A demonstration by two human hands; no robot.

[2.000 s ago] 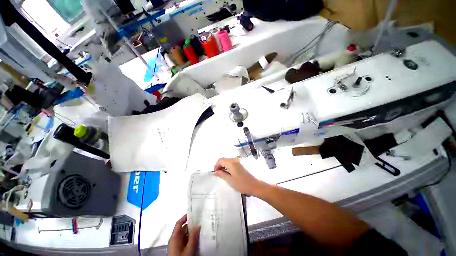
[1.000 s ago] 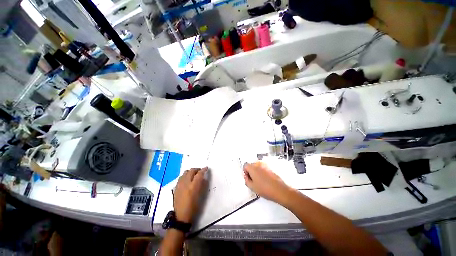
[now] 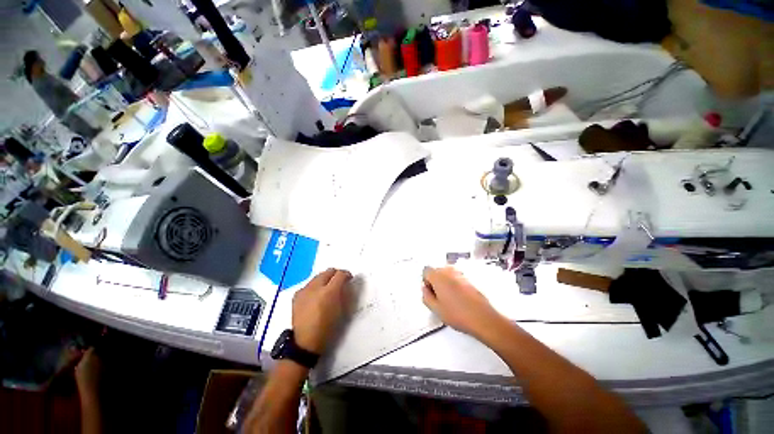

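A white paper pattern piece [image 3: 386, 314] with faint lines lies on the white machine table, left of the needle area; a thin dark edge shows along its lower side. My left hand [image 3: 321, 309], with a black watch on the wrist, grips its left edge, fingers curled. My right hand [image 3: 457, 301] grips its right edge with fingers bent; the fingertips are partly hidden. The presser foot and needle area [image 3: 519, 254] of the sewing machine is just right of and above my right hand. A larger curved white sheet [image 3: 318, 182] lies behind, with a dark piece at its right edge.
Black fabric scraps [image 3: 649, 297], a brown strip [image 3: 584, 278] and a dark looped tool [image 3: 711, 346] lie on the right. A grey motor end [image 3: 185, 233] and a capped bottle [image 3: 222, 151] stand left. Thread cones [image 3: 447, 51] stand behind. A cardboard box [image 3: 212, 403] is below the table.
My left hand has moved up from the lower edge onto the paper's left side, and the paper has turned and moved farther onto the table. The view has shifted left.
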